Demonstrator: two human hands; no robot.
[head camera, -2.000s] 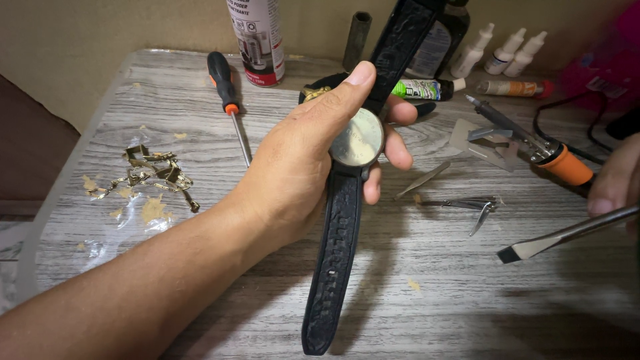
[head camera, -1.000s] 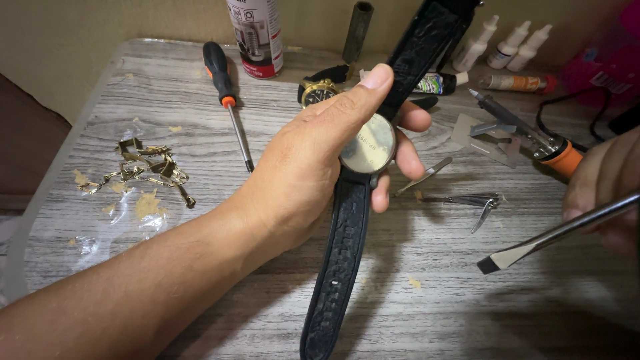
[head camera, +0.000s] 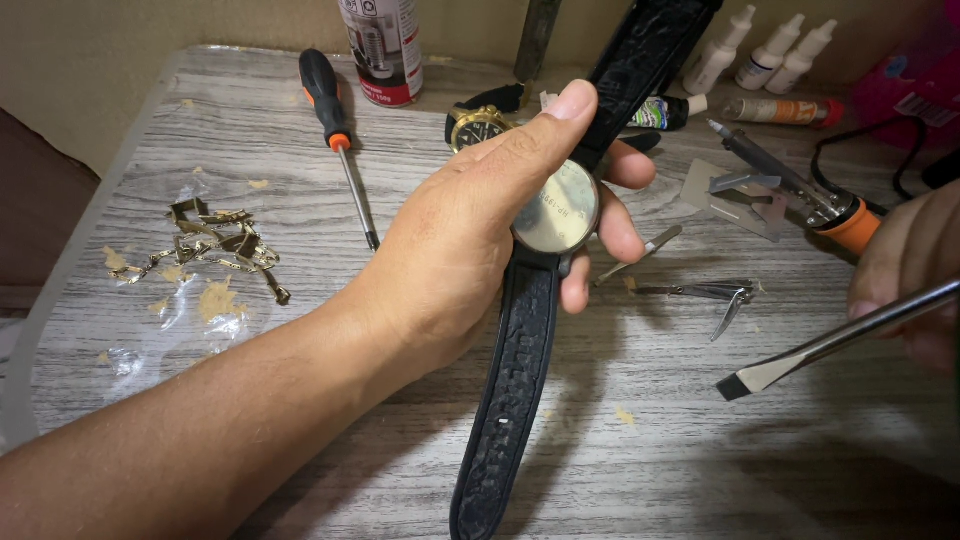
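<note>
My left hand (head camera: 465, 217) grips a wristwatch by its case, with the metal case back (head camera: 559, 210) facing up and the black strap (head camera: 517, 360) running above and below. The thumb lies along the upper strap, and fingertips show at the case's right side. At the right edge my right hand (head camera: 911, 270) holds a flat-blade screwdriver (head camera: 817, 349), its blade pointing left, apart from the watch. The handle is out of view. Behind the left hand lies a gold-coloured watch (head camera: 480, 129) with a dark dial.
An orange-and-black screwdriver (head camera: 326, 105), a spray can (head camera: 384, 52) and gold-coloured chain links (head camera: 225, 244) are on the left. Nail clippers (head camera: 720, 292), tweezers (head camera: 645, 253), a soldering iron (head camera: 810, 184), a glue tube (head camera: 664, 111) and small white bottles (head camera: 769, 60) lie or stand toward the right.
My right hand has moved a little inward with the screwdriver, whose blade is slightly lower and further left than two seconds ago. The left hand keeps hold of the watch.
</note>
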